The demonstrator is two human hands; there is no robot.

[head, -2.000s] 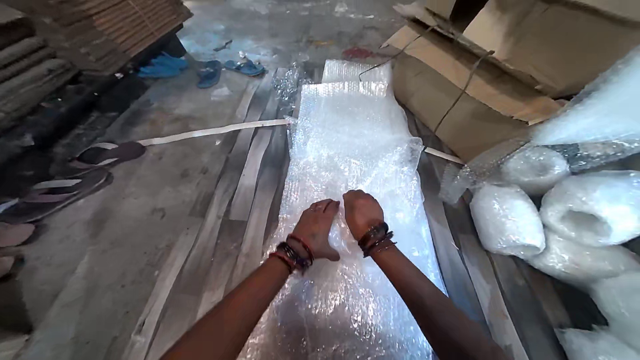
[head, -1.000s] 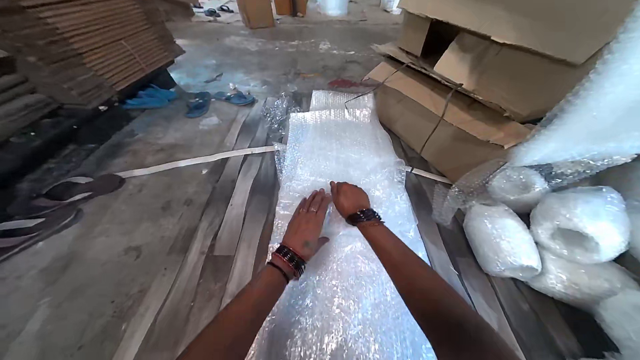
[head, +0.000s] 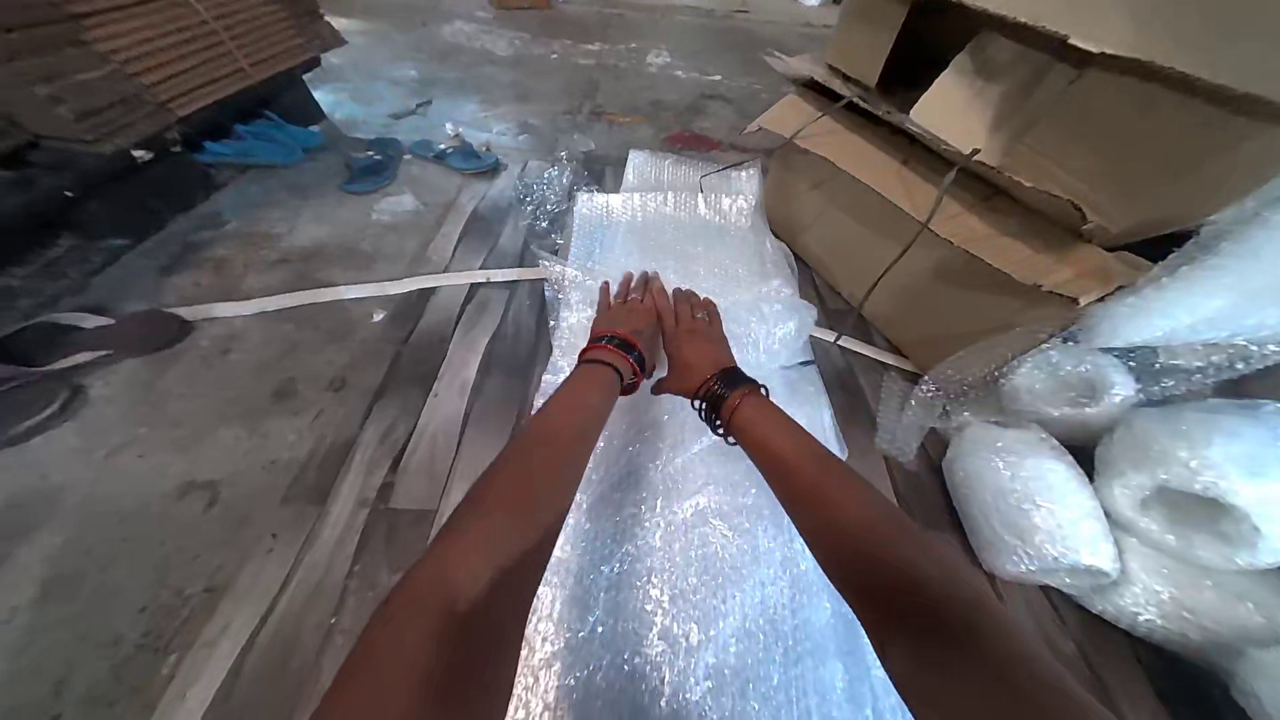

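Note:
A long stack of bubble wrap (head: 690,560) runs away from me over grey wood-patterned strips (head: 455,380). Both my left hand (head: 630,325) and my right hand (head: 695,345) lie palm down on it, side by side and touching, fingers pointing forward. Neither holds anything. A pale flat strap (head: 360,291) comes in from the left and meets the wrap's edge; a strap (head: 865,348) also shows on the right side. Whether they join under the wrap is hidden. Crumpled clear wrap (head: 550,200) lies at the far left edge of the stack.
Rolls of bubble wrap (head: 1030,500) crowd the right side. Behind them stand large cardboard boxes (head: 900,240) with a dark cord. Blue slippers (head: 455,155) and dark sandals (head: 150,335) lie on the concrete floor at left, below stacked corrugated cardboard (head: 180,50).
My right hand was curled with bent fingers and now lies flat against the left one. The left hand has straightened its fingers forward beside it.

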